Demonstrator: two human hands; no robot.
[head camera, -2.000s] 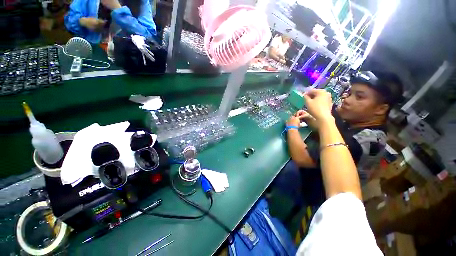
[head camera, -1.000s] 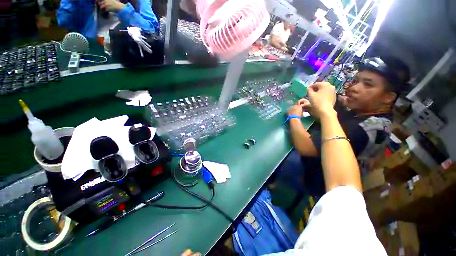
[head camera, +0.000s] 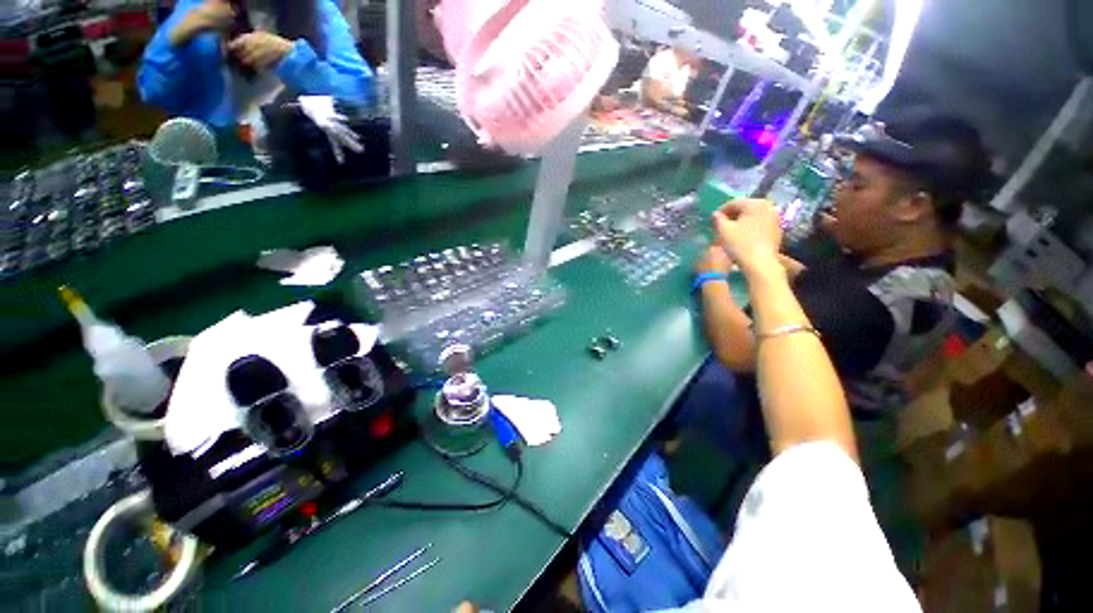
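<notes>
My right hand (head camera: 749, 230), with a silver bracelet on the wrist, is stretched far out beside the neighbouring worker. Its fingers are bent together; whether they hold something is too small to tell. Only a fingertip of my left hand (head camera: 468, 607) shows at the bottom edge. Thin metal tweezers (head camera: 390, 578) lie on the green mat (head camera: 527, 479) near me. A small dark part (head camera: 603, 346) lies on the mat further right. White wipes (head camera: 204, 389) lie on the black unit (head camera: 192, 485), with black eyepieces (head camera: 278, 419) over them.
A white squeeze bottle (head camera: 126, 365) stands behind the unit and a tape ring (head camera: 102, 575) lies left. A round clear bottle (head camera: 460, 395), blue connector (head camera: 505, 428), and blister trays (head camera: 450, 293) are beyond. A pink fan (head camera: 539, 78) hangs above. A person (head camera: 887, 263) sits at right.
The view has shifted slightly. A fingertip of my left hand has come in at the bottom edge since the oldest frame. The person at right has turned their head towards the bench.
</notes>
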